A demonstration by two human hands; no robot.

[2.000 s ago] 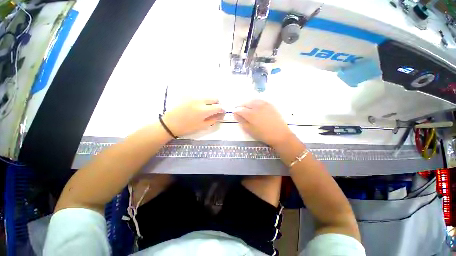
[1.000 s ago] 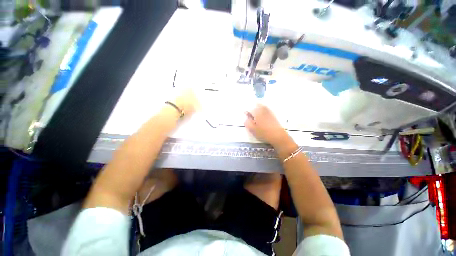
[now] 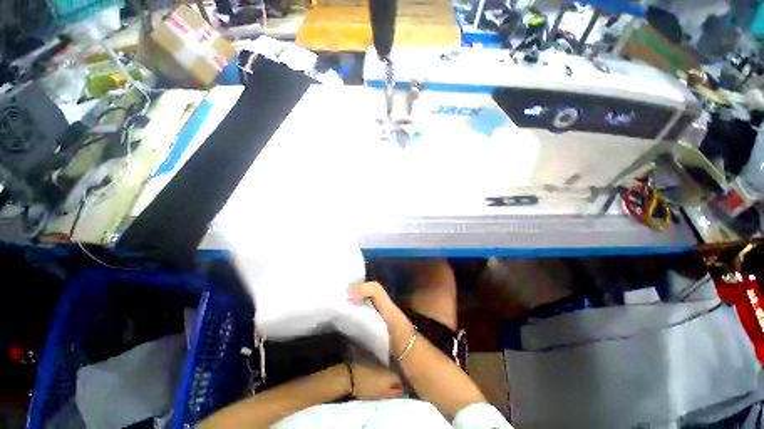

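A pale grey-white fabric panel hangs from the table's front edge over my lap. Its upper part blends into the bright white table. My right hand grips the panel's right side, just below the table edge. My left hand is low at my lap, close to the panel's lower end; its fingers are blurred and partly hidden. The white sewing machine stands behind, its needle area with no hand at it. A long black strip lies across the table at the left.
Dark snips lie at the machine's base. Red and yellow loops lie at the table's right end. A blue crate is at lower left, stacked grey pieces at lower right, a red crate far right, and a cardboard box behind.
Both hands have moved from the table down to the lap. The pale panel now hangs over the front edge, with my right hand gripping it. The view has shifted, showing more beyond the table.
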